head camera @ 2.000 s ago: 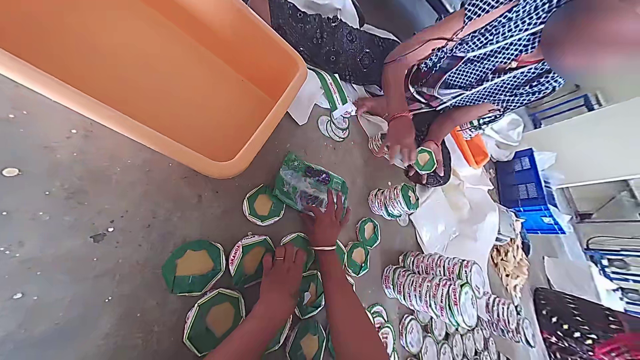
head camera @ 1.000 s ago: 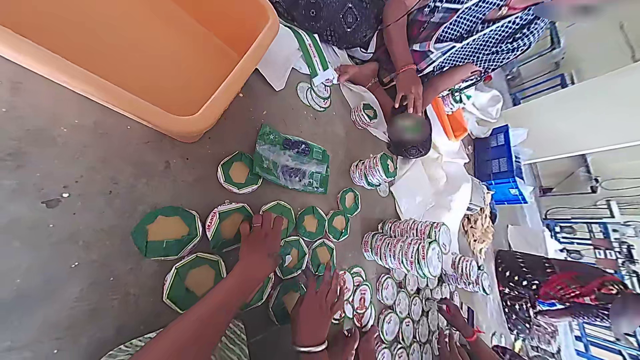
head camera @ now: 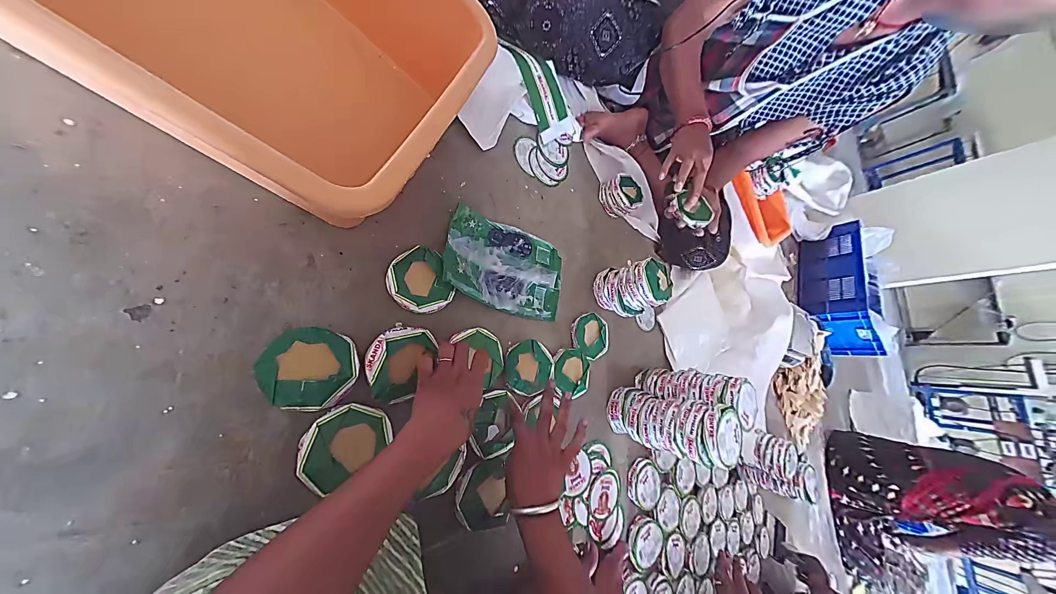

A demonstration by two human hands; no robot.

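Round packets with folded green wrappers and tan centres lie on the grey floor in the head view. My left hand (head camera: 450, 392) rests palm down, its fingers over a white-edged packet (head camera: 402, 363) and the green packet beside it (head camera: 478, 353). Lower right of it, my right hand (head camera: 543, 454), with a metal bangle at the wrist, has spread fingers over another packet (head camera: 540, 412). Neither hand visibly grips anything. A crumpled green printed plastic bag (head camera: 503, 264) lies above the hands, beside a single packet (head camera: 420, 279). Larger packets (head camera: 305, 369) sit at the left.
An orange tub (head camera: 355, 198) stands at upper left. Stacked round packets (head camera: 676, 417) and rows of them (head camera: 701, 511) lie at right, near other people's hands at the bottom. A co-worker's hand (head camera: 691, 165) holds a packet at upper right. Blue crates (head camera: 837, 289) stand beyond.
My right hand was on the green plastic bag two seconds ago; it then went down to the packets and has since moved up a little among them. My left hand remains over the packets.
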